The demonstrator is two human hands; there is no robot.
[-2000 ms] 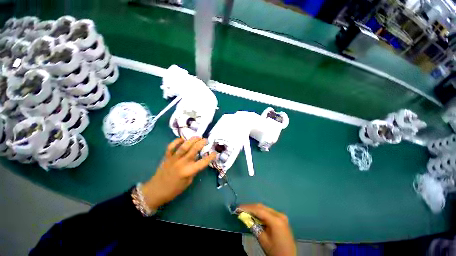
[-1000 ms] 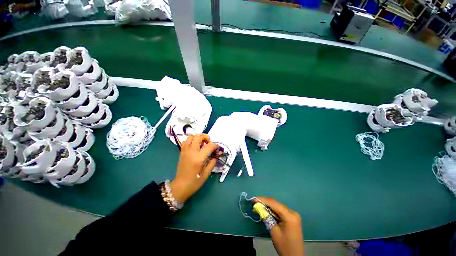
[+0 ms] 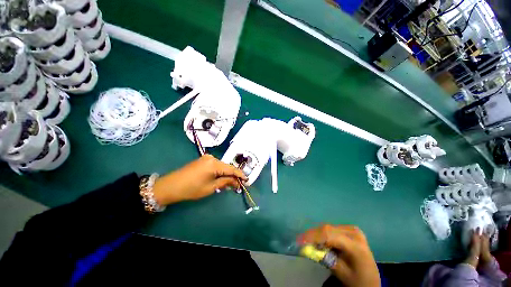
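Two white camera bodies lie on the green bench: one at centre left [image 3: 215, 95] and one at centre [image 3: 255, 137]. Both open ends face me, with a dark round piece inside. My left hand [image 3: 199, 179] is at the centre body's opening, its fingertips closed on the lead wires [image 3: 246, 193], which end in small white connectors. Dark and red wires also hang from the left body. My right hand [image 3: 342, 246] is off to the lower right, gripping a yellow-handled tool [image 3: 315, 253]. The tool's tip is blurred.
Stacked front housings [image 3: 61, 50] stand at the left, beside a pile of sealing rings [image 3: 123, 116]. Smaller stacks [image 3: 399, 154] and ring piles [image 3: 437, 218] are at the right. A grey upright [image 3: 231, 36] and pale rail [image 3: 308, 115] stand behind. Another person's hands [image 3: 479, 246] are at lower right.
My left hand has moved down from the centre body's opening and holds its wires outward. My right hand has moved right with the tool. The view has tilted and shifted.
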